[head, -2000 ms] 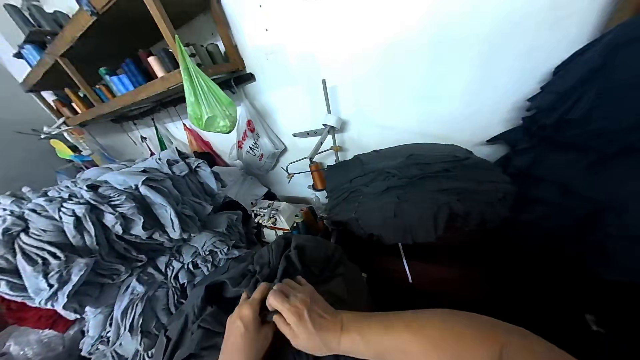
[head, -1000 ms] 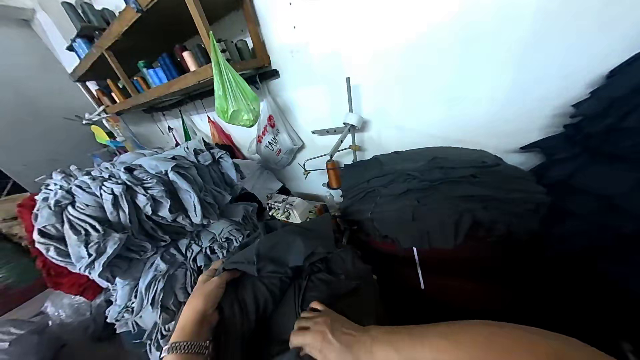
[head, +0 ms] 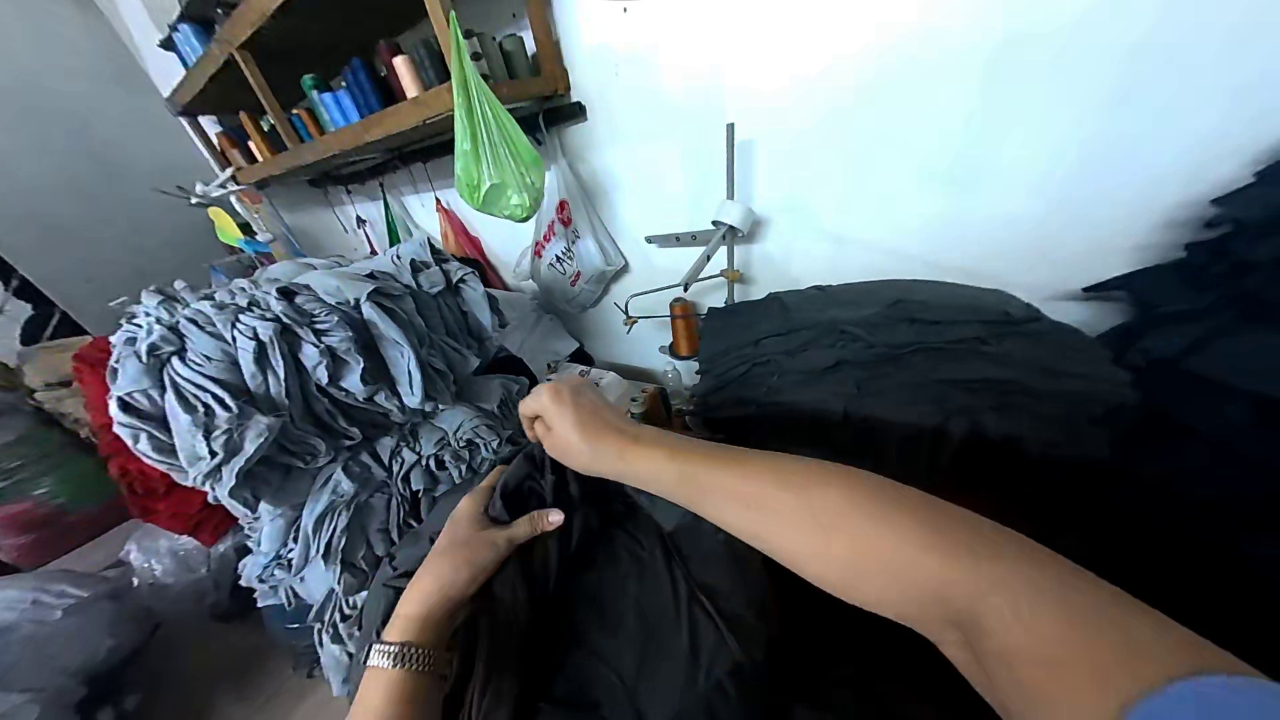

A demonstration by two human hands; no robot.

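Observation:
Black fabric hangs in folds at the lower centre. My left hand, with a metal-banded watch at the wrist, grips a fold of it, thumb on top. Above and to the right of that, my right hand has its fingers closed at the upper edge of the same fabric, pinching it. A large heap of light grey-blue cloth pieces lies just left of both hands. Behind my right hand, partly hidden, are thread cones and part of a white machine.
A stack of dark fabric stands at the right, more dark cloth beyond it. An orange thread cone sits on a metal thread stand. Green and white plastic bags hang below a wooden shelf of thread cones. Red cloth lies left.
My right hand has moved up and away from me to the fabric's upper edge. The left hand's hold on the black fabric has shifted, and the fabric is bunched differently.

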